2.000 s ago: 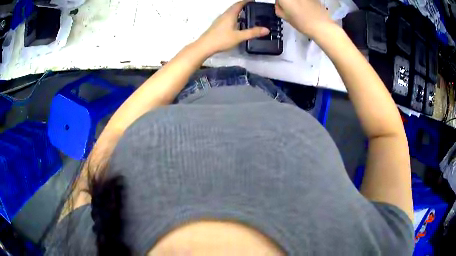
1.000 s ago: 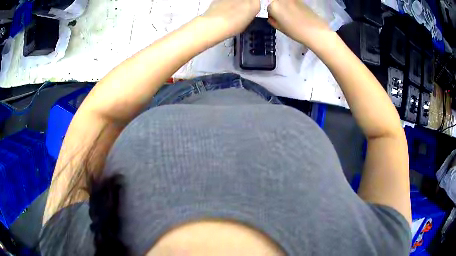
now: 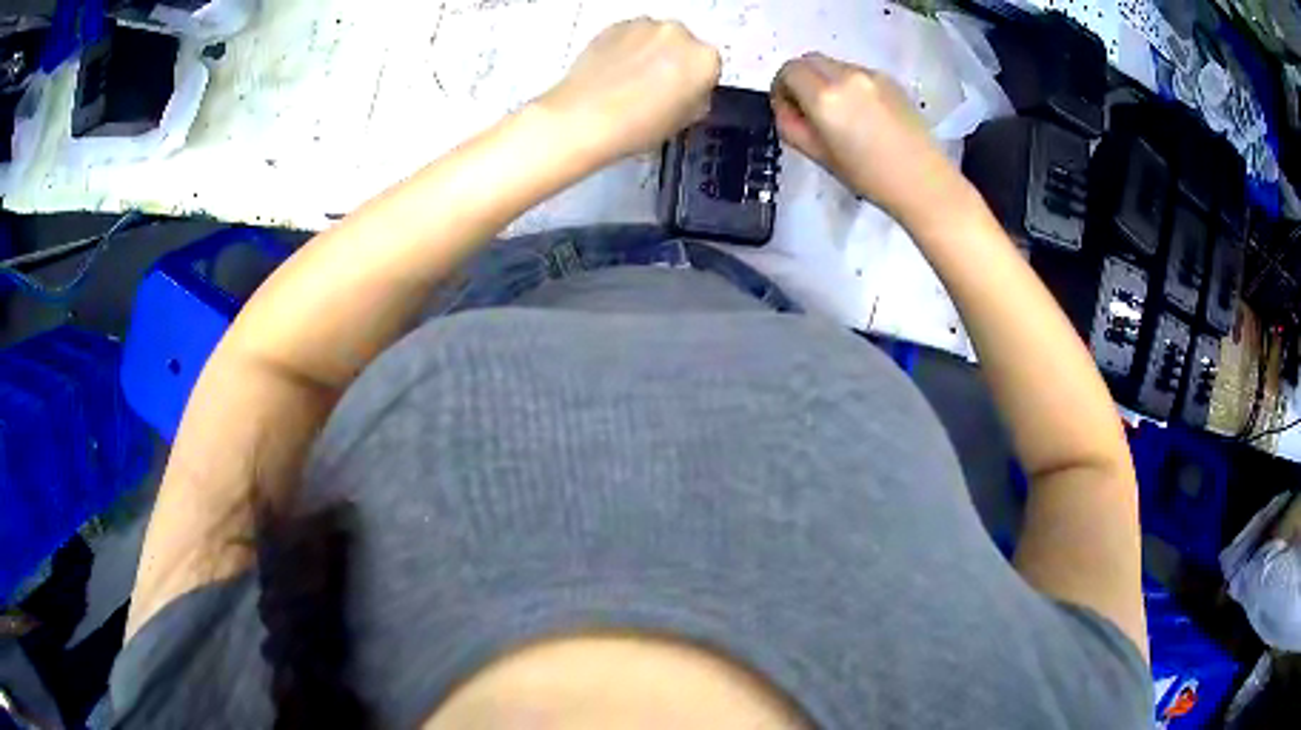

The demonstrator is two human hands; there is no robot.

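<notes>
A black plastic housing (image 3: 725, 178) with a row of slots lies on the white-covered bench (image 3: 428, 107) in front of me. My left hand (image 3: 649, 86) is curled at the housing's upper left corner, its fingertips hidden. My right hand (image 3: 842, 114) is curled beside the upper right corner, with fingers bunched together. I cannot tell whether either hand holds a small part.
Several black housings (image 3: 1056, 186) stand in rows at the right end of the bench. Another dark housing (image 3: 126, 79) lies on white wrap at the far left. A blue stool (image 3: 174, 342) and blue crates (image 3: 57, 442) are below the bench.
My left hand has left the housing's left side and curled at its top. My right hand is lower in view. The housing, too, appears lower and the view has shifted.
</notes>
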